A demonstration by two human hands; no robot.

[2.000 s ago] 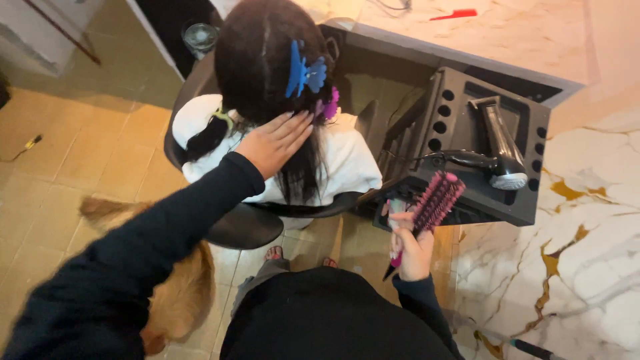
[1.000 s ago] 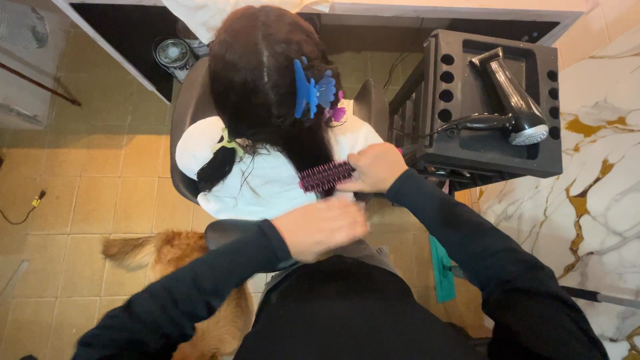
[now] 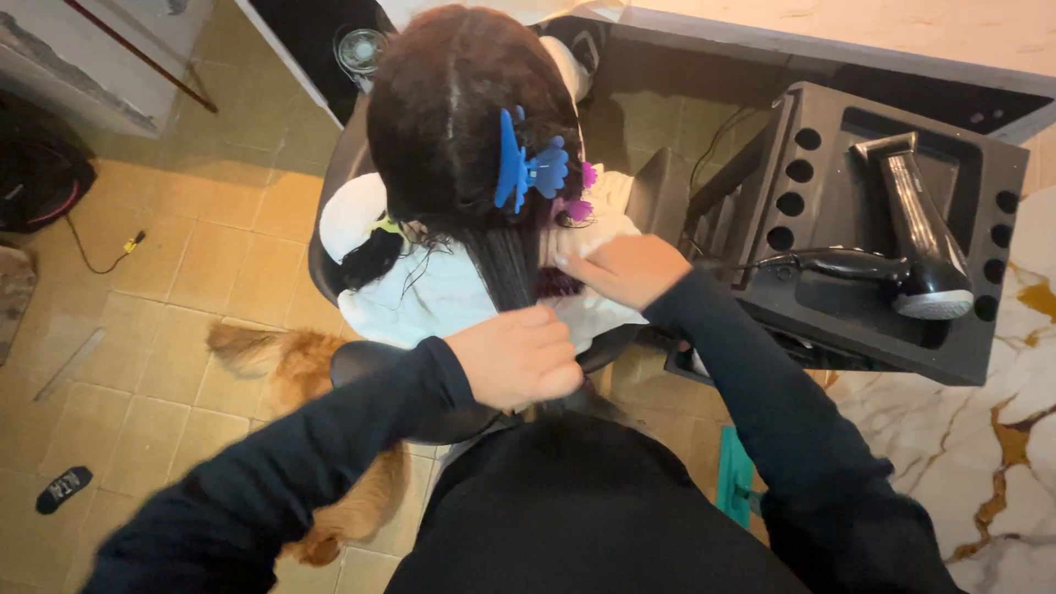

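Observation:
A seated person's dark hair [image 3: 450, 124] hangs down from the back of the head, with a blue claw clip [image 3: 528, 169] and purple clips [image 3: 581, 211] on its right side. My left hand [image 3: 516, 359] is closed around the lower part of a straight lock [image 3: 505, 268]. My right hand [image 3: 631, 268] grips a round hairbrush [image 3: 558, 283], partly hidden, beside that lock; its handle is covered by the fingers. A white towel [image 3: 412, 289] lies over the person's shoulders, and a light green clip [image 3: 386, 224] sits in the hair at the left.
On the black trolley [image 3: 833, 305] at the right lies a black hair dryer [image 3: 924, 223] with its cord. A brown dog [image 3: 363, 503] is on the tiled floor at my left, near the black chair [image 3: 330, 247]. A teal object [image 3: 733, 474] stands below the trolley. A dark sock [image 3: 63, 489] lies at far left.
My left hand, earlier flat on the hair and then below the brush, has closed on the lock. The brush went from beside the trolley to the hair, and is now higher beside the lock.

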